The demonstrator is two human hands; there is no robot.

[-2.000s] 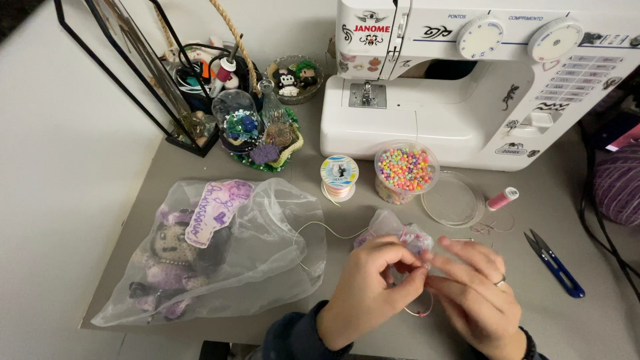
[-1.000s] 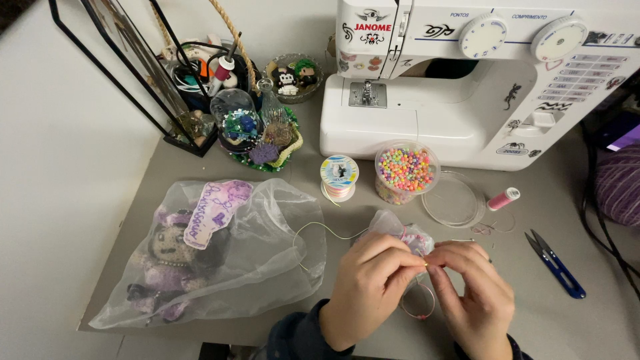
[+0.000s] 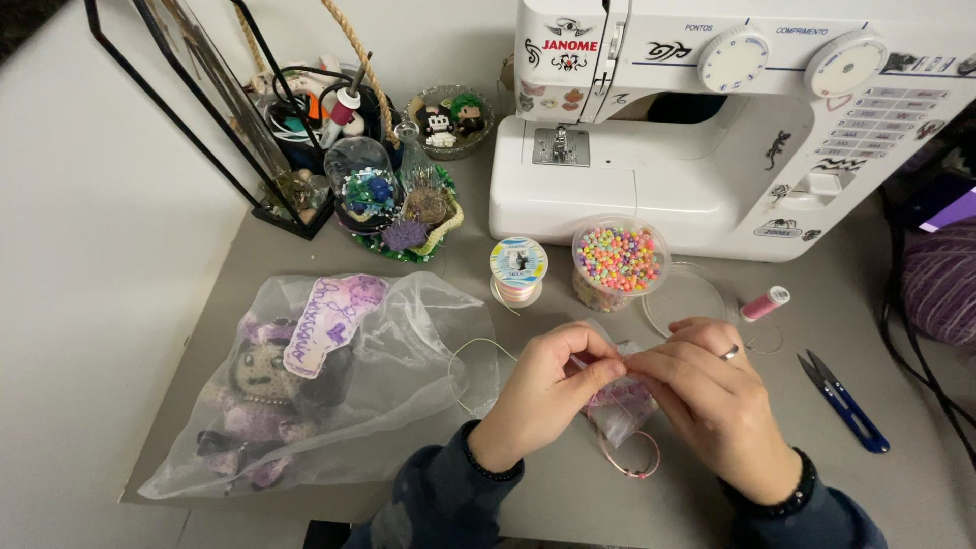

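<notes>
My left hand [image 3: 553,389] and my right hand [image 3: 713,396] meet fingertip to fingertip at the front centre, pinching a thin cord whose held part is mostly hidden. Under them lies a small clear plastic bag [image 3: 619,415] with pink pieces inside. A loop of pink cord with a few beads [image 3: 640,474] hangs below my fingers. Pale cord [image 3: 457,354] curves away to the left, over an organza bag [image 3: 412,335] that holds a crocheted doll [image 3: 263,381] and a lettered tag [image 3: 333,324]. Behind my hands are a cord spool [image 3: 518,267] and a tub of colourful beads [image 3: 619,259].
A white sewing machine [image 3: 686,191] fills the back right. Thread snips [image 3: 846,404], a pink thread spool [image 3: 765,303] and a clear round lid [image 3: 686,297] lie right of the tub. Purple yarn [image 3: 945,282], black cables, a black-framed stand [image 3: 293,217] and a pincushion [image 3: 408,229] sit around the edges.
My right hand's fingers have drawn in from a more spread pose to pinch against my left fingertips. The beaded loop below my hands has shifted slightly.
</notes>
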